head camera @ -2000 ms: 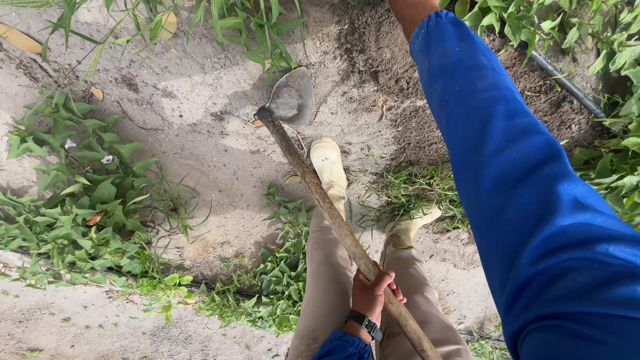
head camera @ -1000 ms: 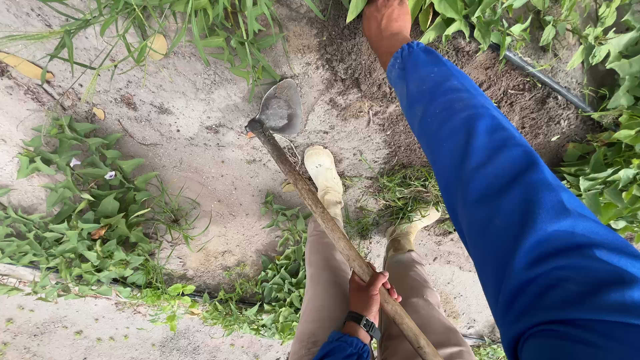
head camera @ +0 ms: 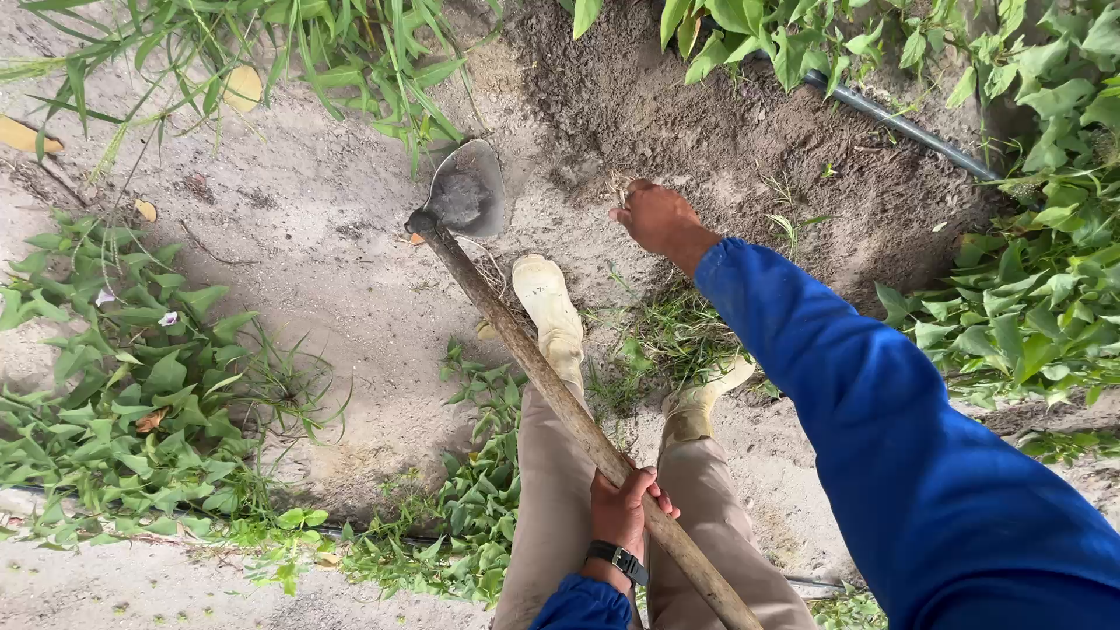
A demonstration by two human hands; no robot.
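Note:
My left hand (head camera: 623, 512), with a dark watch on its wrist, grips the wooden handle (head camera: 542, 372) of a hoe. The metal hoe blade (head camera: 468, 188) rests on the sandy soil beyond my light boot (head camera: 547, 302). Over the darker, loosened soil (head camera: 735, 144) is my right hand (head camera: 661, 220), its fingers closed around what looks like a small tuft of dry roots or weeds (head camera: 619, 187). Between my boots lies a clump of grass (head camera: 678, 337), just below the right hand.
A black irrigation pipe (head camera: 910, 129) runs through leafy vines (head camera: 1041, 306) on the right. More vines with pale flowers (head camera: 131, 385) spread at left. Long-bladed grass (head camera: 350, 52) grows at the top, and my other boot (head camera: 704, 398) stands beside the clump.
My right hand has come back from the leaves at the top edge toward my boots. The left hand keeps its hold on the hoe handle, and the blade stays on the ground.

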